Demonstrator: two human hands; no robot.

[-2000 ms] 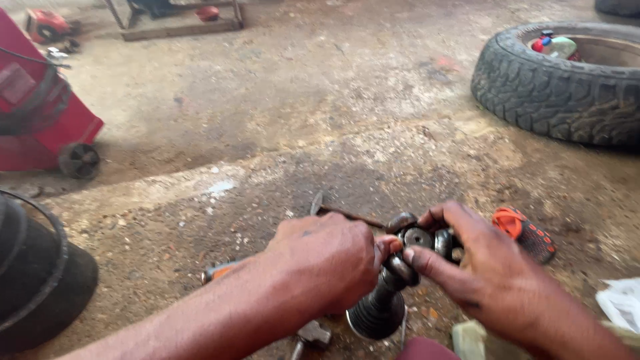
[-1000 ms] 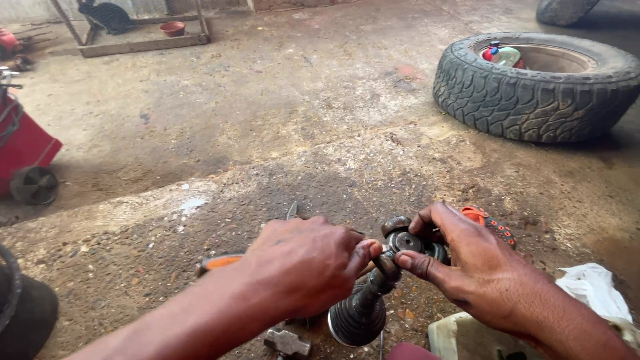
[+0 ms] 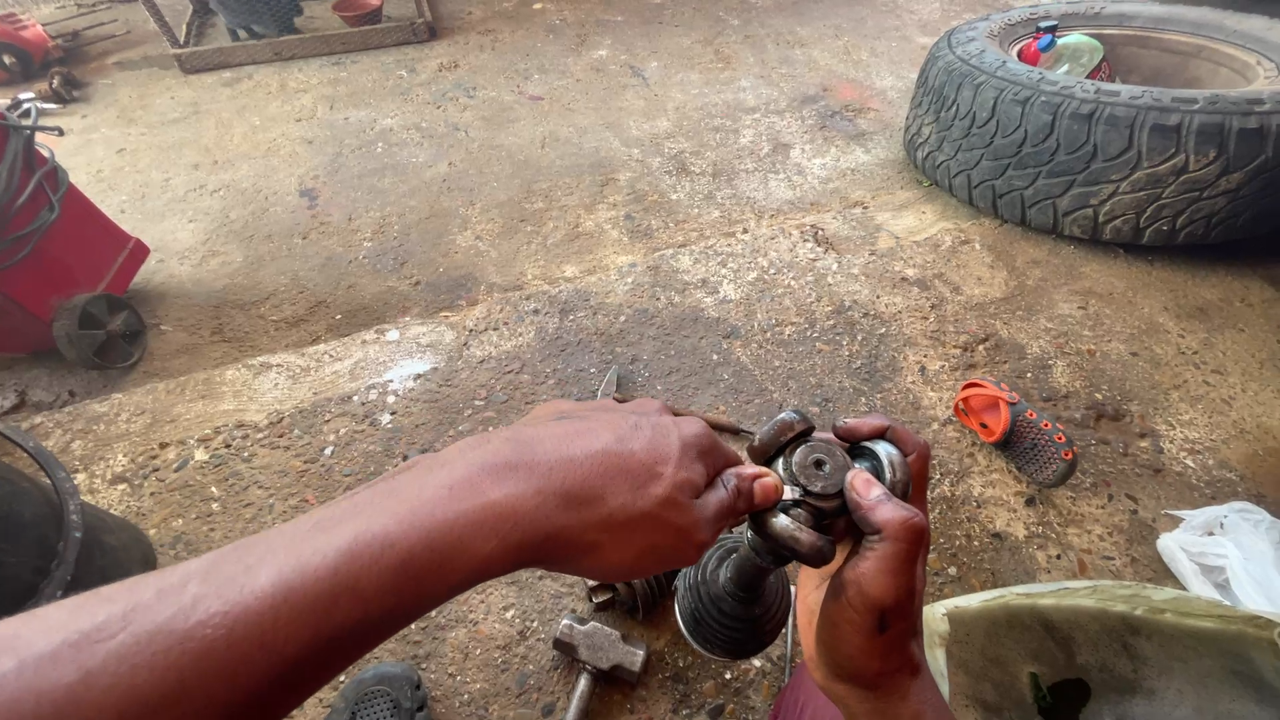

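A greasy tripod joint [image 3: 820, 468] with rounded rollers tops a drive shaft, whose black ribbed rubber boot [image 3: 733, 600] hangs below. My right hand [image 3: 880, 560] grips the joint from the right, thumb on its hub edge and fingers behind a roller. At the joint's left side, my left hand [image 3: 640, 485] pinches a small pale piece, perhaps a blade or tool tip, between thumb and fingers; most of it is hidden. Beneath my left hand, a hammer [image 3: 600, 648] lies on the ground. A thin tool with a brown shaft [image 3: 708, 418] shows partly behind that hand.
A large tyre on a rim [image 3: 1090, 160] holds bottles at upper right. An orange and grey clog [image 3: 1018, 430], a white plastic bag [image 3: 1225, 555] and a cut plastic container [image 3: 1100, 600] are at right. A red wheeled machine [image 3: 60, 250] and black bucket [image 3: 60, 530] stand at left.
My right hand has turned more upright around the joint, its palm side now showing. My left hand stays at the joint's left side.
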